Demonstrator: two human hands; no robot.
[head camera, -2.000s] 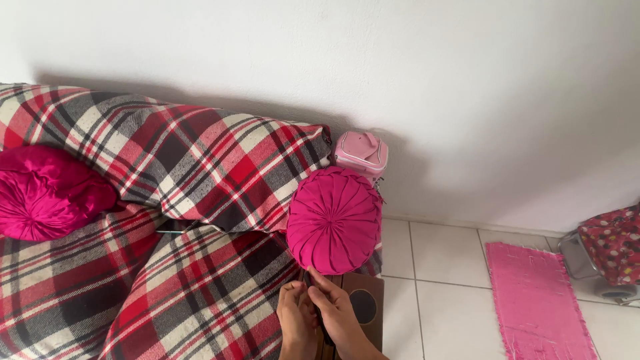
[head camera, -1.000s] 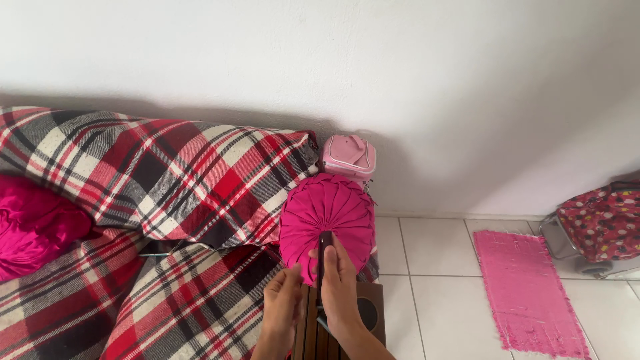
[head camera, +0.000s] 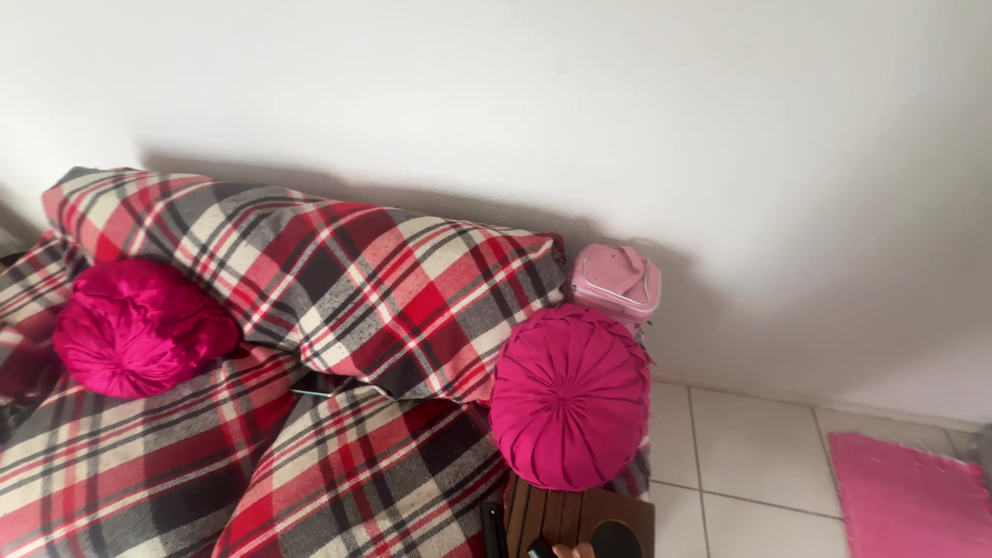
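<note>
Only the fingertips of my right hand (head camera: 575, 551) show, at the bottom edge, against a small dark object (head camera: 541, 549) that is mostly cut off. They are over a brown slatted wooden armrest tray (head camera: 570, 508) with a round black inset. A long black object (head camera: 493, 530) lies along the tray's left side. My left hand is out of view. Just beyond the tray, a round pleated magenta cushion (head camera: 570, 399) rests on the sofa arm, against the plaid-covered back cushion (head camera: 372, 287).
A second magenta cushion (head camera: 143, 329) lies on the left of the sofa. A flat dark device, perhaps a phone (head camera: 314, 385), sits in the gap between cushions. Behind the round cushion is a pink bag (head camera: 616, 279) by the white wall. A pink rug (head camera: 907, 496) lies on the tiles.
Both hands were over the tray, the right one with a dark object upright in it; now the left is out of view and the right barely shows. The view has shifted.
</note>
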